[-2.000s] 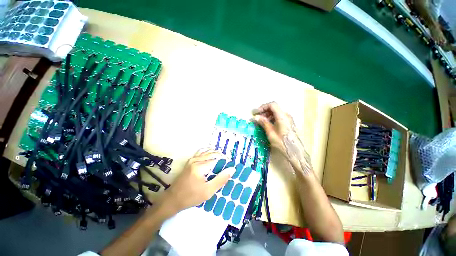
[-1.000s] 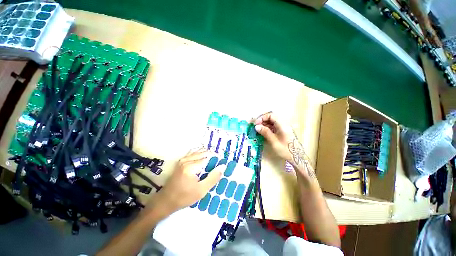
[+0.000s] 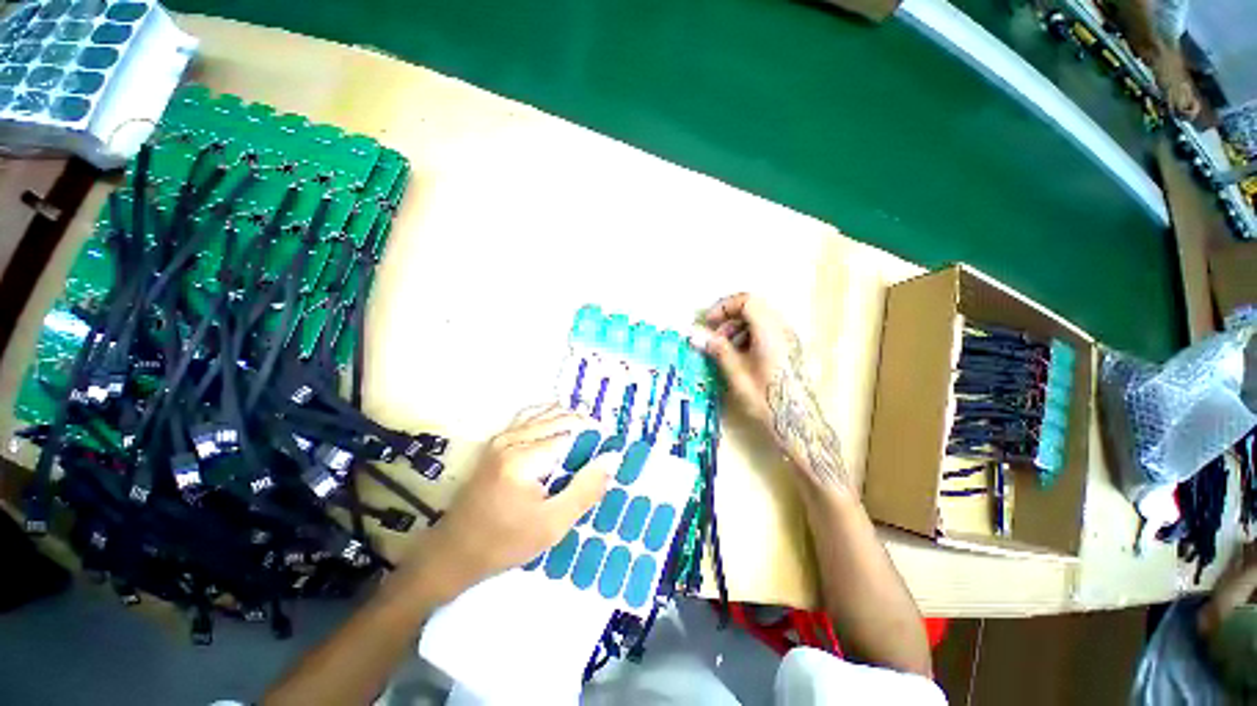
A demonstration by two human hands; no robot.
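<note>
My left hand [image 3: 531, 483] holds a white sticker sheet [image 3: 503, 634] with rows of dark blue-green oval pads [image 3: 589, 559], its thumb on the sheet's face. The sheet lies over a small batch of green circuit boards with black cables. The top board strip [image 3: 627, 335] shows teal pads along its upper edge. My right hand [image 3: 744, 352] has its thumb and forefinger together at the right end of that strip; whether a pad is between them cannot be told.
A large pile of green boards [image 3: 262, 186] with black cables lies at left, with wrapped sticker sheets [image 3: 83, 69] beyond it. A cardboard box [image 3: 910, 414] holding wired strips stands at right, bubble wrap [image 3: 1186, 400] beside it. A green conveyor belt [image 3: 662, 111] runs behind the bench.
The view has shifted slightly. My right fingertips stay at the strip's right end, and the wrist has turned a little. My left hand still holds the sheet in much the same place.
</note>
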